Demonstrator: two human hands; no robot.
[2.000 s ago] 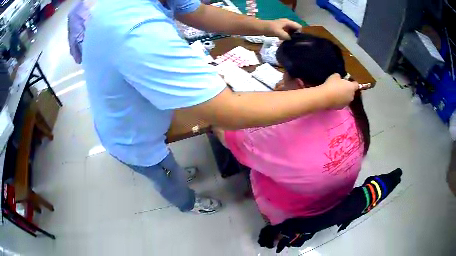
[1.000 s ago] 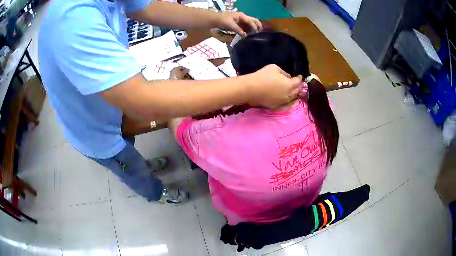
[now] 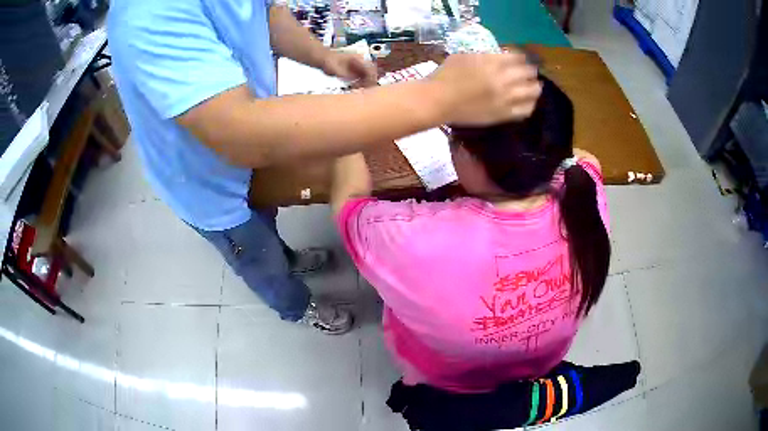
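Observation:
Neither of my hands is in view. A brown wooden desk stands in front of me. White paper slips lie on it, one with red grid lines, beside a larger white sheet. A seated person in a pink shirt faces the desk, back to me. A standing person in a light blue shirt has one hand on the seated person's head and the other over the papers. What that hand holds, if anything, I cannot tell.
A green mat and clear plastic items are behind the desk. A black garment with coloured stripes hangs low behind the seated person. A wooden bench is at left, a grey cabinet at right. Pale floor tiles surround them.
The standing person's near hand has moved from the ponytail to the top of the head. The other hand has gone from the head down to the papers. The view has shifted.

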